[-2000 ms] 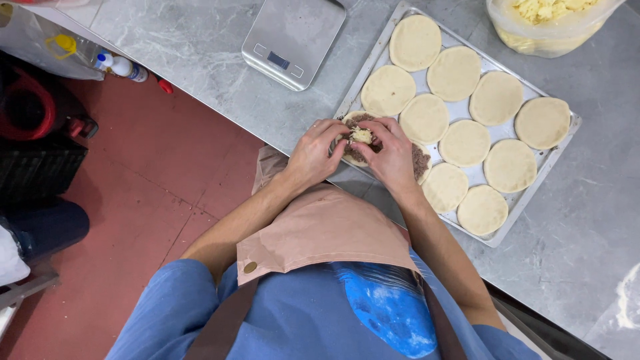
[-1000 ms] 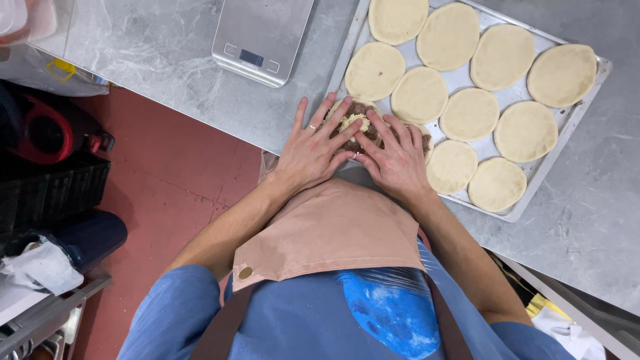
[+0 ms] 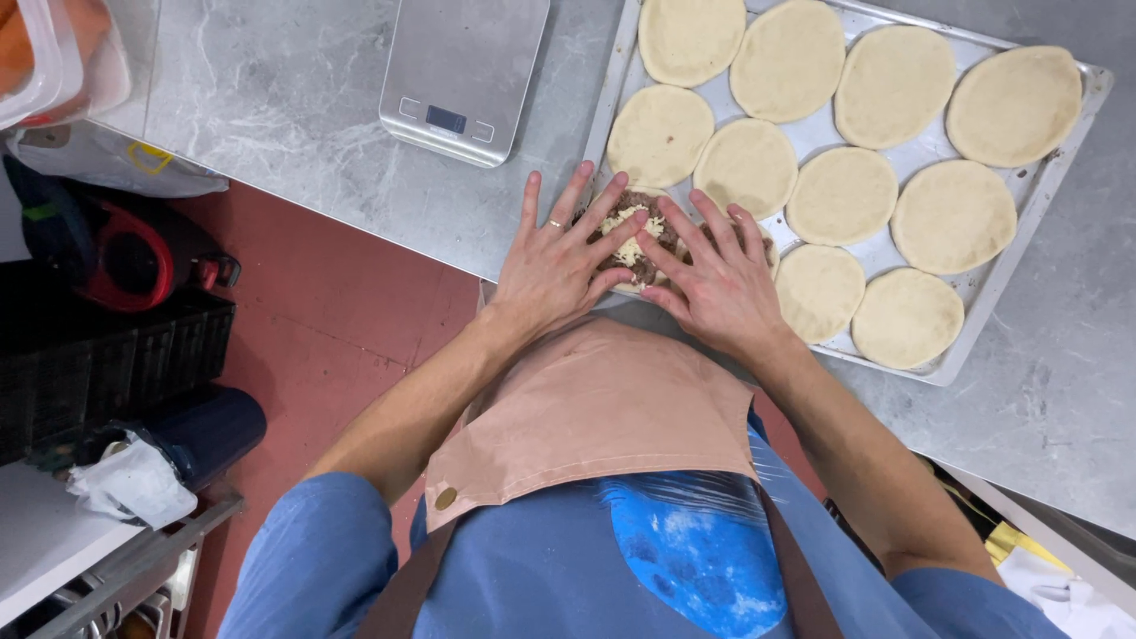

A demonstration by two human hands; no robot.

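Observation:
Both hands lie spread over a dough round topped with brown ground meat (image 3: 667, 232) and pale shredded cheese (image 3: 635, 238), at the near left corner of a metal baking tray (image 3: 996, 312). My left hand (image 3: 564, 253) touches the filling from the left, fingers apart. My right hand (image 3: 721, 271) touches it from the right, fingertips on the meat and partly over a second meat-topped round. Neither hand grips anything. Several plain dough rounds (image 3: 841, 195) fill the rest of the tray in rows.
A digital kitchen scale (image 3: 461, 75) rests on the grey marbled counter (image 3: 275, 106), left of the tray. Plastic containers (image 3: 67, 62) stand at the far left. Beneath are a black crate (image 3: 115, 355), a dark blue cylinder (image 3: 209, 435) and a metal rack (image 3: 146, 555). A tan apron hangs at the counter's edge.
My fingers, curled in around the cheese two seconds ago, are now spread flatter over the filling. The cheese looks more spread out. The view has shifted closer.

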